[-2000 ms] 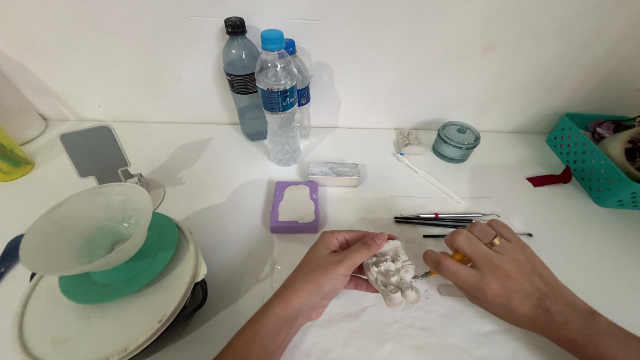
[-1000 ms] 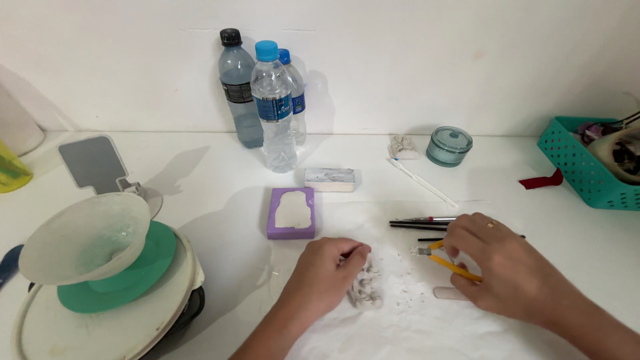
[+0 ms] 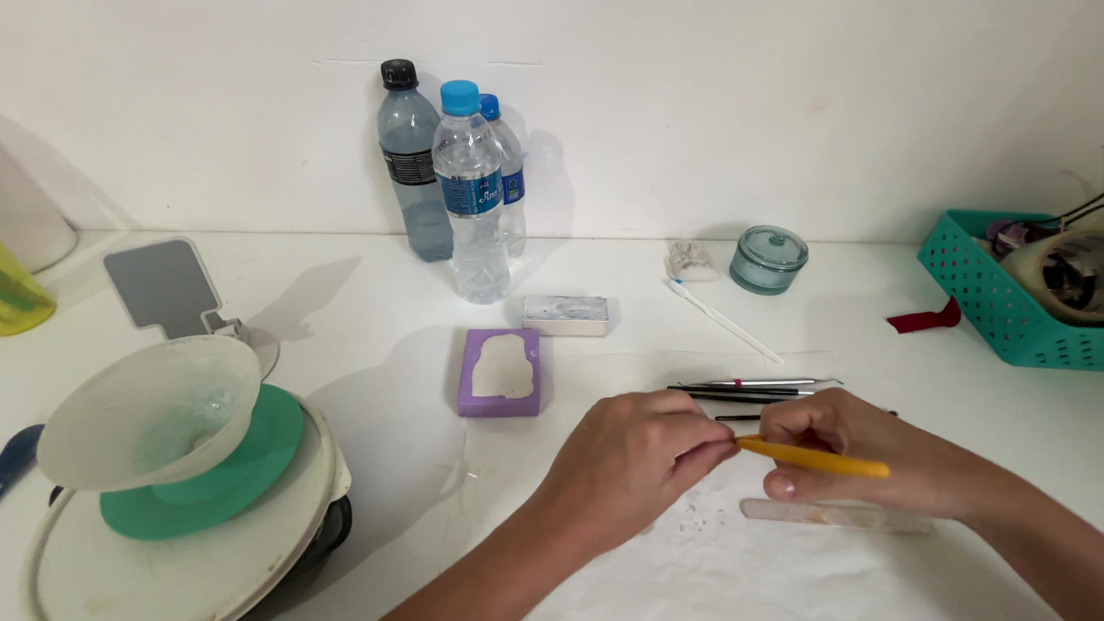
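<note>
My right hand (image 3: 849, 444) holds a slim yellow-handled tool (image 3: 819, 457), its tip out of sight at my left hand. The fingertips of my left hand (image 3: 642, 448) pinch the tool's left end. The white plaster-like cast is not visible; my left hand and forearm cover that area. White crumbs (image 3: 703, 515) lie on the white sheet below the hands. A pale flat stick (image 3: 828, 515) rests under my right hand. Behind the hands lie thin metal and black tools (image 3: 742, 392). A purple mold (image 3: 467, 379) filled with white material stands left of them.
Plastic bottles (image 3: 479, 250) stand by the wall, with a small block (image 3: 565, 317) before them. A lidded glass jar (image 3: 768, 260), a white brush (image 3: 724, 319) and a teal basket (image 3: 983, 302) are at the back right. A translucent bowl (image 3: 129, 423) sits at the left on a green stand (image 3: 267, 466).
My left hand held the white cast two seconds ago; now its fingers are at the yellow tool's end. The yellow tool has turned in my right hand, and the two hands have come together.
</note>
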